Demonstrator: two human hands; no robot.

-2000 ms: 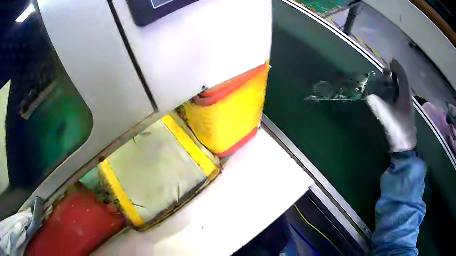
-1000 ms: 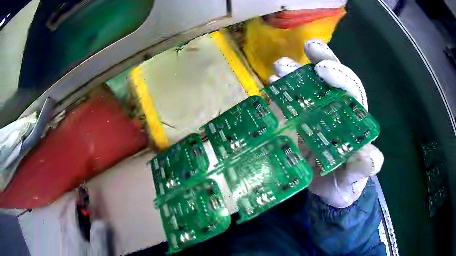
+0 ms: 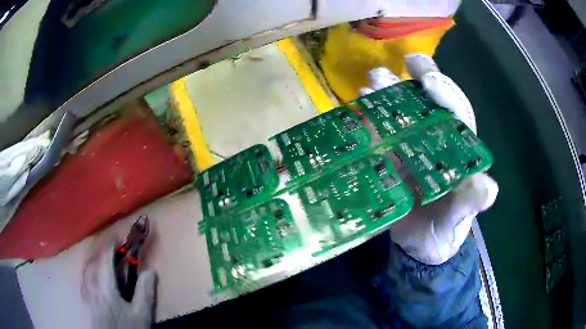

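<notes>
A green PCB panel of six small boards in two rows is held tilted over the white ledge, with glare on its lower middle. My right hand, in a white glove, grips the panel's right end, fingers at its upper edge and thumb at its lower edge. My left hand, gloved and partly blurred, is at the lower left, cut off by the frame's edge. It holds side cutters with dark handles and orange bands, jaws pointing up, apart from the panel.
A red pad, a padded block with yellow edges and a yellow-and-red block line the ledge. A folded white cloth lies at left. The conveyor at right bears another panel.
My right hand has come from over the conveyor and now holds the panel above the ledge. My left hand has come into view with the cutters and has since moved slightly up and right.
</notes>
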